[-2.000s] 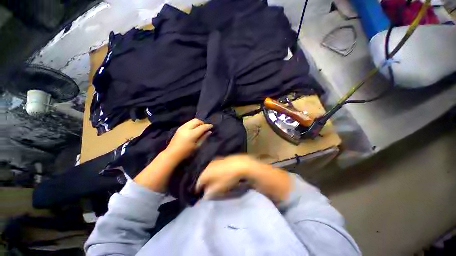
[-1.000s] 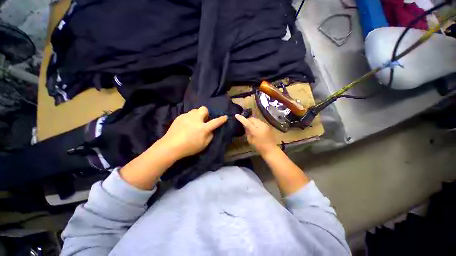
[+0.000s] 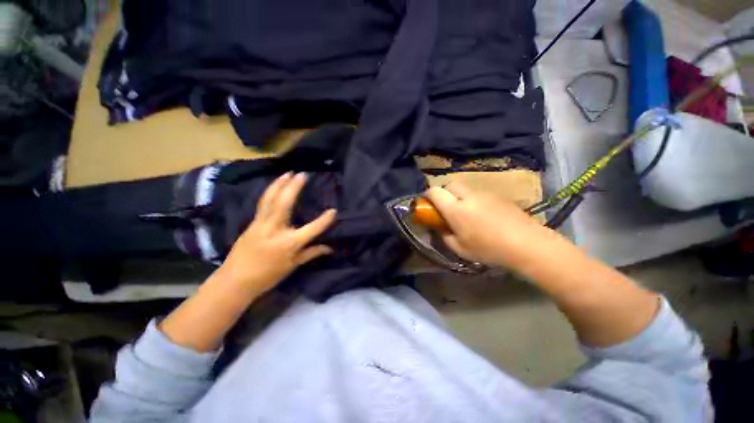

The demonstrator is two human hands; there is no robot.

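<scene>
A dark garment [image 3: 355, 240] lies over the black pressing board [image 3: 124, 206], with a white-striped edge at its left end. My left hand [image 3: 285, 235] rests on the garment with its fingers spread. My right hand [image 3: 463, 223] grips the orange-brown handle of the steam iron [image 3: 426, 235]. The iron's pointed tip is at the garment's right part; whether the soleplate presses on the cloth is hard to tell. A long dark strip of cloth [image 3: 397, 91] runs from the garment back over the pile.
A dark garment pile [image 3: 273, 49] lies on the tan board [image 3: 99, 153] behind. At right, a grey surface [image 3: 570, 149] holds a wire triangle [image 3: 592, 95], a blue bar [image 3: 646, 58] and a white padded bundle [image 3: 690, 165]. A yellow-green hose [image 3: 583, 179] runs right from the iron.
My right hand has let go of the cloth and taken the iron by its handle, bringing it left to the garment. My left hand has moved left and opened flat on the cloth.
</scene>
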